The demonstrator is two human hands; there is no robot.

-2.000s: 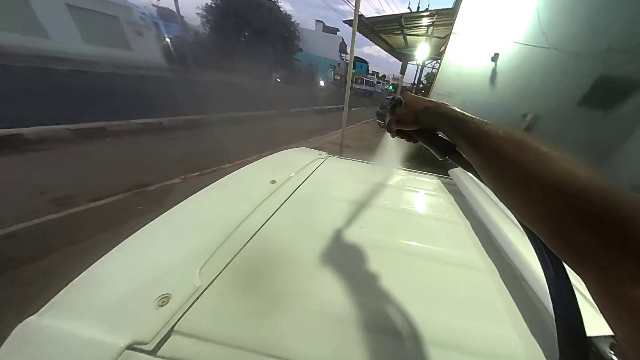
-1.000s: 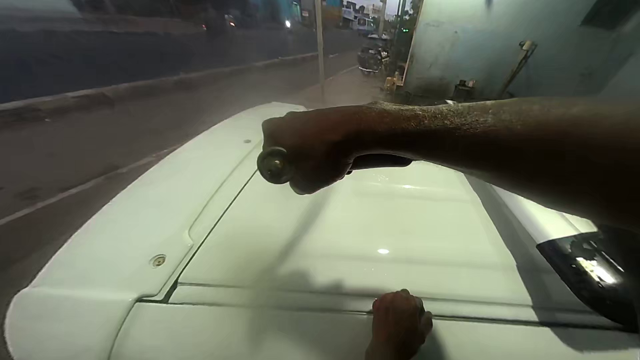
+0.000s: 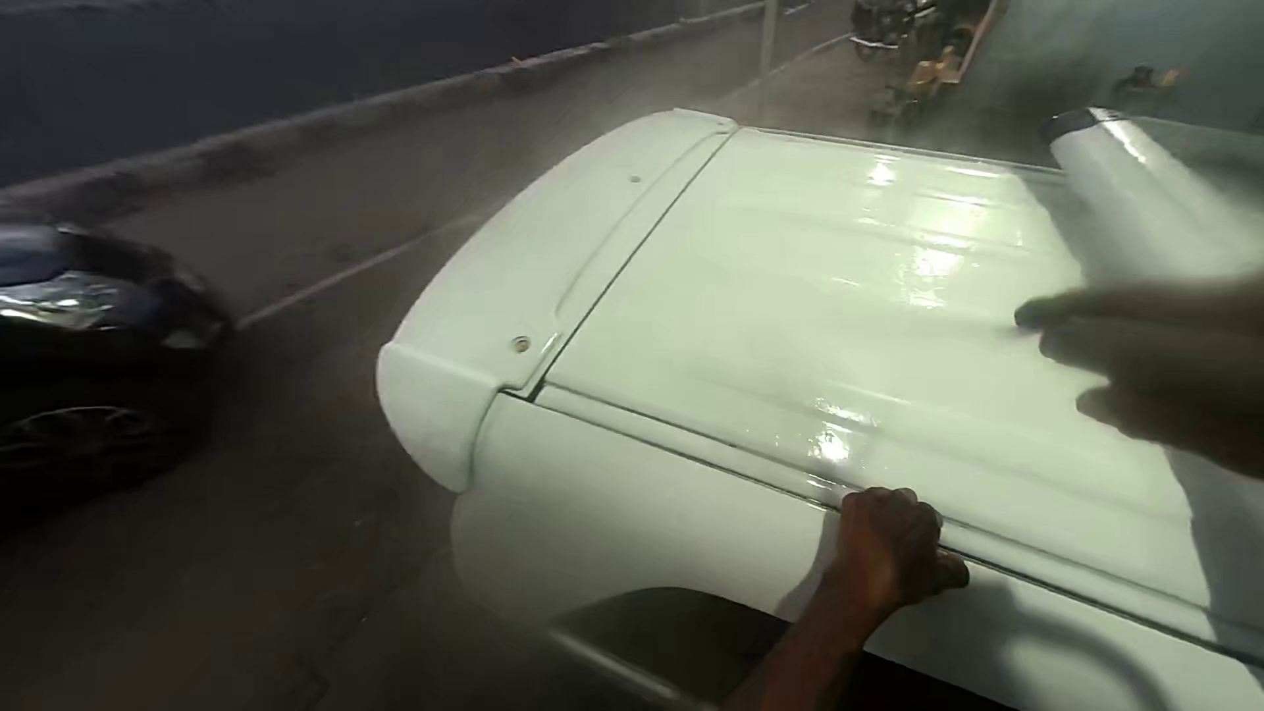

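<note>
The white roof of a vehicle (image 3: 790,296), wet and glossy in patches, spans the middle, with a spoiler (image 3: 553,247) along its rear end. My left hand (image 3: 894,543) has its fingers curled over the grooved side edge of the roof, above a dark side window (image 3: 681,632). Over the right part of the roof, my right hand (image 3: 1155,375) is strongly blurred. A dark tip (image 3: 1032,314) shows at its front; whether it belongs to a held spray tool is unclear. Behind it, a white bar-like piece with a dark end (image 3: 1136,188) slants over the roof.
A dark car (image 3: 89,346) is on the road at the left. A kerb (image 3: 296,123) runs along the far side. Beyond the roof are a pole (image 3: 767,49), a parked motorcycle (image 3: 879,25) and a wall (image 3: 1116,59). Mist hangs around the roof.
My right hand has moved right from over the roof's middle, where a round metal-looking end showed in it. The dark car has appeared at the left. The view has swung downward.
</note>
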